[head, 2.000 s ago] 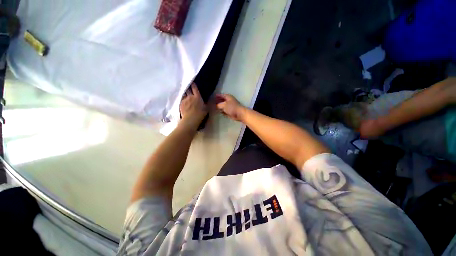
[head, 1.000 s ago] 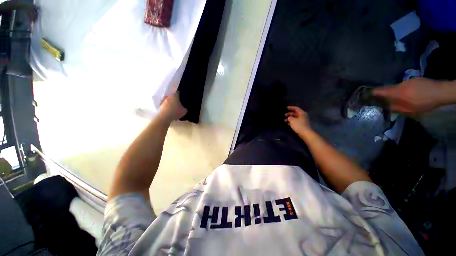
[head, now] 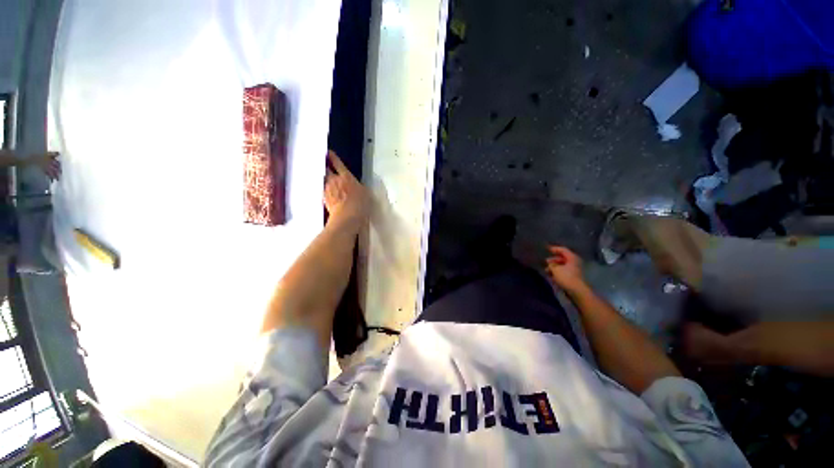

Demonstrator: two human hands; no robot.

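The dark fabric lay [head: 351, 110] runs as a narrow band along the table's right side, beside the white top paper [head: 174, 146]. My left hand [head: 346, 194] rests on the lay at the paper's edge with its fingers forward; whether it grips any cloth is hidden. My right hand [head: 565, 267] hangs past the table edge above the floor, fingers loosely bent, holding nothing visible. A red-brown wrapped cloth weight [head: 264, 155] lies on the paper left of my left hand. A smaller yellow-brown block [head: 96, 248] lies farther left. The near end of the lay passes under my left forearm.
The cream table's edge [head: 423, 183] runs lengthwise between the lay and the dark floor [head: 539, 137]. A blue bin [head: 759, 41] stands at upper right, with paper scraps [head: 675, 93] near it. Another person's leg and arm [head: 777, 347] are at right. Another hand [head: 50, 165] shows at far left.
My left hand has moved forward along the lay, and the red-brown weight appears lower in view. My right hand has left the table and hangs beside it.
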